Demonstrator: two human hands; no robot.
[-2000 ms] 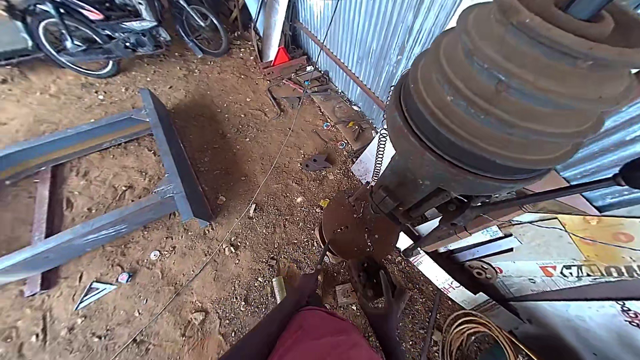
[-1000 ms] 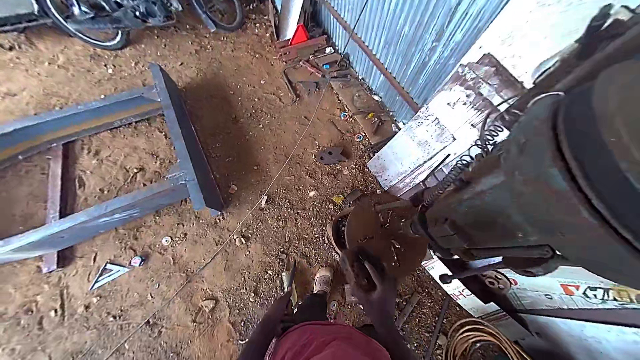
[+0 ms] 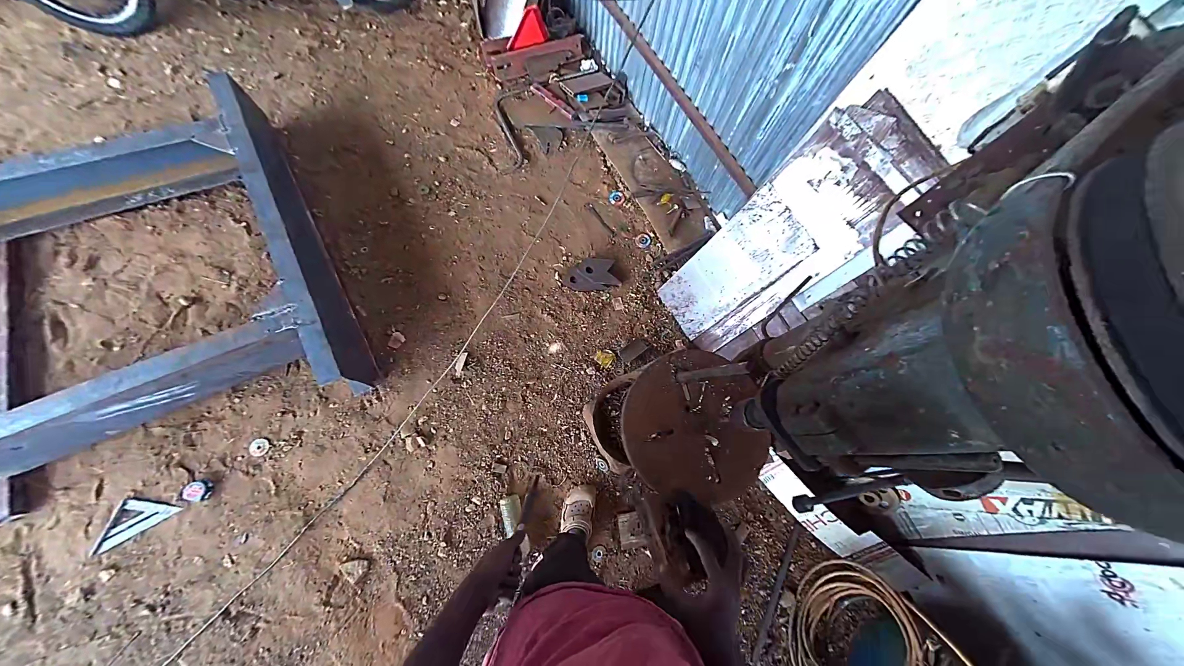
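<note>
A drill press [image 3: 888, 370] leans in from the right, its chuck end over a round rusty metal table [image 3: 698, 425]. My right hand [image 3: 708, 555] is at the near edge of that table, against a dark metal part [image 3: 673, 536]; whether the fingers grip it cannot be told. My left hand [image 3: 499, 564] is lower and to the left, closed around a thin dark rod-like tool [image 3: 529, 504] that points up and away from me. A coiled spring [image 3: 837, 324] runs along the press.
A welded steel frame [image 3: 287, 231] lies on the dirt at left, with a triangular square [image 3: 134, 523] and a tape measure [image 3: 196, 491] near it. A thin cable [image 3: 481, 324] crosses the ground. A notched metal plate [image 3: 592, 274], a coil of hose or cable [image 3: 846, 601] and corrugated sheeting [image 3: 731, 74] are also there.
The view has shifted markedly around the drill press. My left hand and its tool have drawn back from beside the round table. My right hand stays near the table's near edge.
</note>
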